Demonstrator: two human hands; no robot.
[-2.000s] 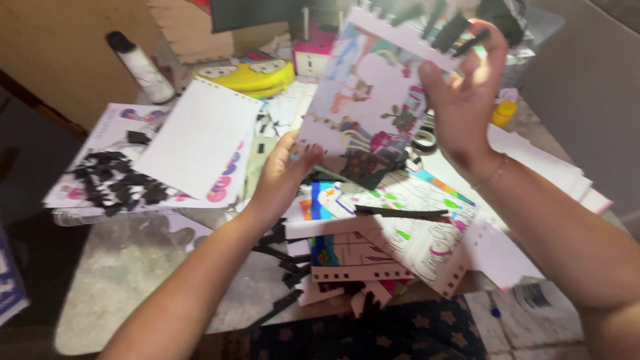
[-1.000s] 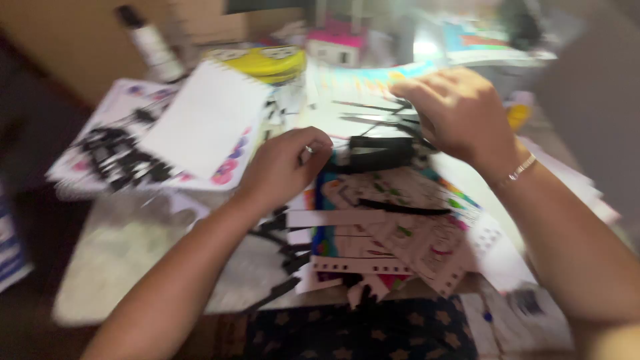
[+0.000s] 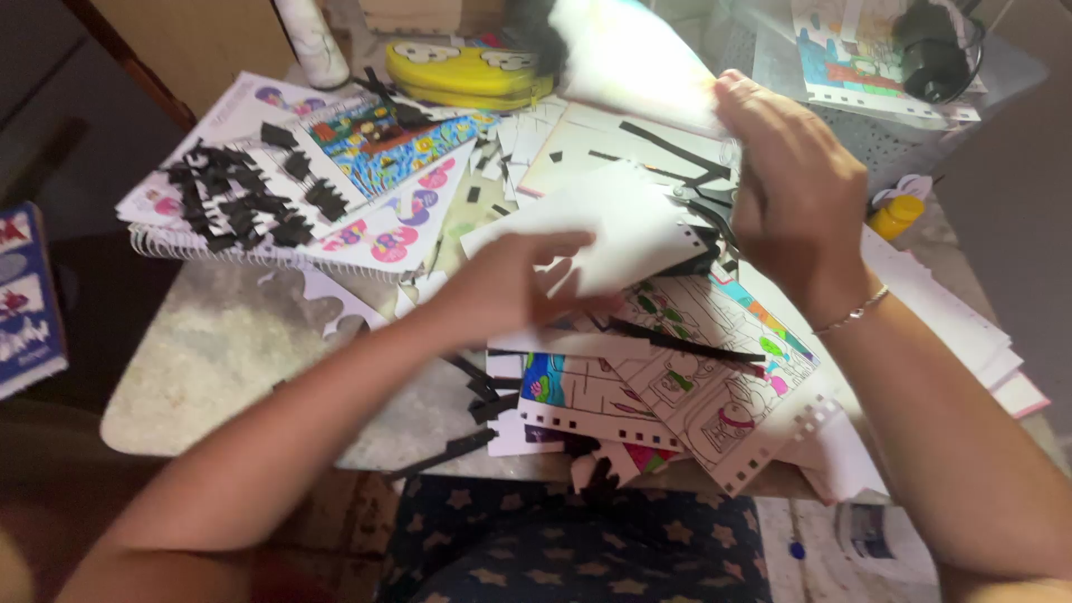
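Observation:
My right hand (image 3: 791,188) holds the edge of a brightly lit paper sheet (image 3: 632,63) raised over the back of the table. My left hand (image 3: 523,280), blurred, is at a white sheet with punched holes (image 3: 615,226); whether it grips it I cannot tell. Black-handled scissors (image 3: 708,201) lie beside my right hand, their blades near black paper strips (image 3: 674,151). Below my hands lie partly coloured drawing pages (image 3: 724,394) with punched edges, and a long black strip (image 3: 687,339) across them.
At the left, a spiral notebook (image 3: 276,261) carries black paper scraps (image 3: 239,197) and a coloured drawing (image 3: 402,142). Behind are a yellow pouch (image 3: 461,75) and a white bottle (image 3: 311,42). A yellow-capped container (image 3: 896,218) stands at the right, near a grey speckled bin (image 3: 888,138).
The white sheet that lay on the notebook is gone from there, and the coloured drawing shows. My left hand has moved to the right. My right hand has a lit sheet raised.

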